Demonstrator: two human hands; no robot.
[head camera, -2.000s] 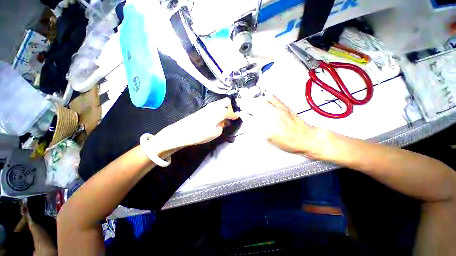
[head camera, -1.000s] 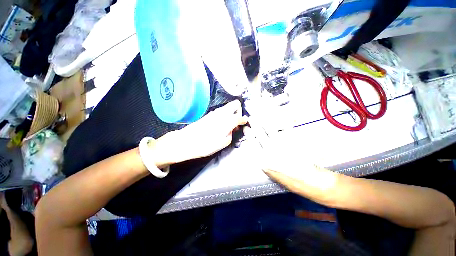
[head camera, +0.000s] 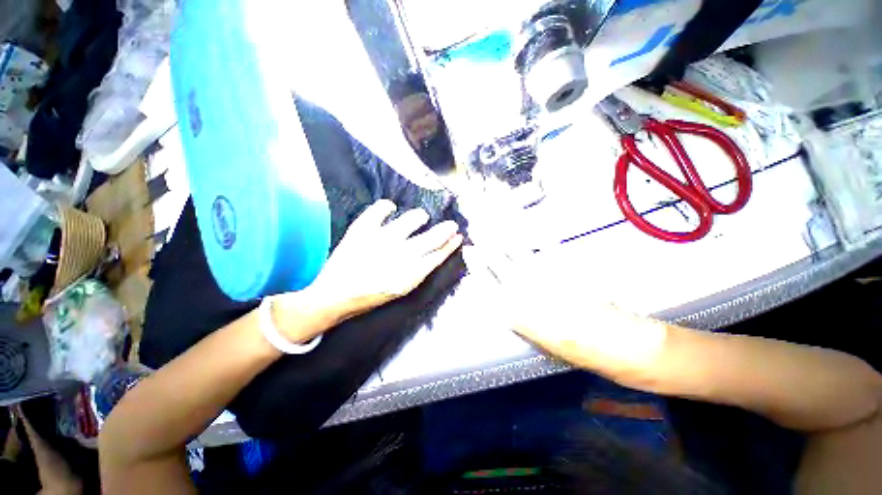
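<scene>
A black garment piece (head camera: 358, 329) lies left of the needle area (head camera: 508, 160) and reaches over the table's front edge. My left hand (head camera: 392, 256), with a white bangle at the wrist, rests on the cloth with its fingers spread, fingertips just below and left of the needle area. My right hand (head camera: 542, 300) is low on the white table right of the cloth. It is washed out by glare, so its fingers and anything in them cannot be made out. The light-blue rounded cover (head camera: 253, 184) stands over the cloth at left.
Red-handled shears (head camera: 685, 184) lie right of the needle, with a yellow tool (head camera: 704, 114) behind them. The white sewing machine (head camera: 658, 39) spans the top. At left are a tan coil (head camera: 79, 244), plastic bags (head camera: 87, 324) and a grey box. Part of a person's limb shows bottom left.
My left hand has opened from a pinch near the needle and now lies spread on the cloth. My right hand dropped lower earlier on. The head view has moved closer, and the blue cover looms larger.
</scene>
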